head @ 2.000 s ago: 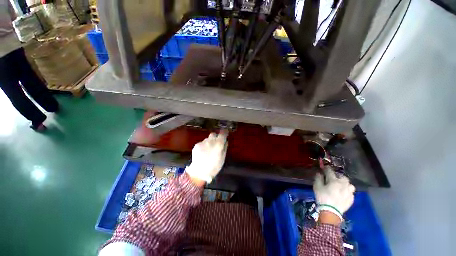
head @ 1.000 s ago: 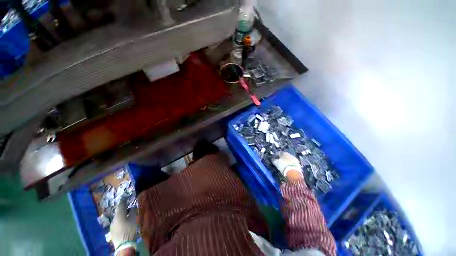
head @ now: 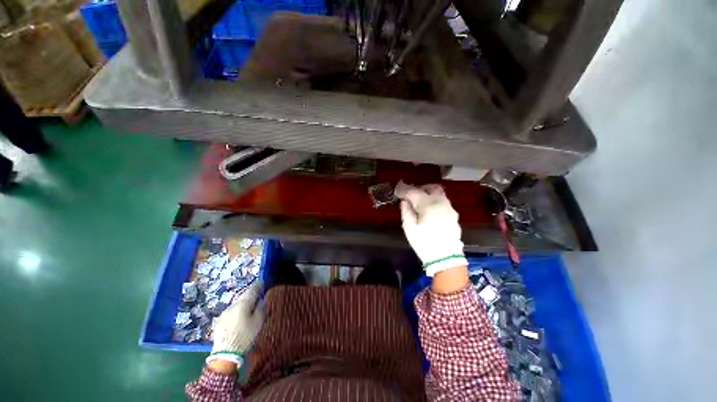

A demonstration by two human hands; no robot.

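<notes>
My right hand (head: pixel 431 224), in a white knit glove, is over the red work surface (head: pixel 314 200) and holds a small squarish metal workpiece (head: pixel 383 195) at its fingertips, in front of the crossbar. My left hand (head: pixel 238 323), also gloved, is at the right edge of the left-hand parts bin (head: pixel 166 302), over the flat parts; its fingertips are hard to make out, so I cannot tell whether it holds one. The slotted clamp bar (head: pixel 255 163) lies at the left of the red surface. The fixture area (head: pixel 343 166) is partly hidden under the crossbar.
The thick grey crossbar (head: pixel 330 126) spans the table, with spindles (head: pixel 377 47) behind it. A red-handled tool (head: pixel 508 238) lies by a round container and metal clutter at the right end. The right-hand parts bin (head: pixel 578 338) holds darker parts. A person's legs (head: pixel 17 126) show far left.
My right hand has moved from the right-hand bin up to the red surface, now with a workpiece. My left hand remains at the left bin. The view has swung back towards the machine.
</notes>
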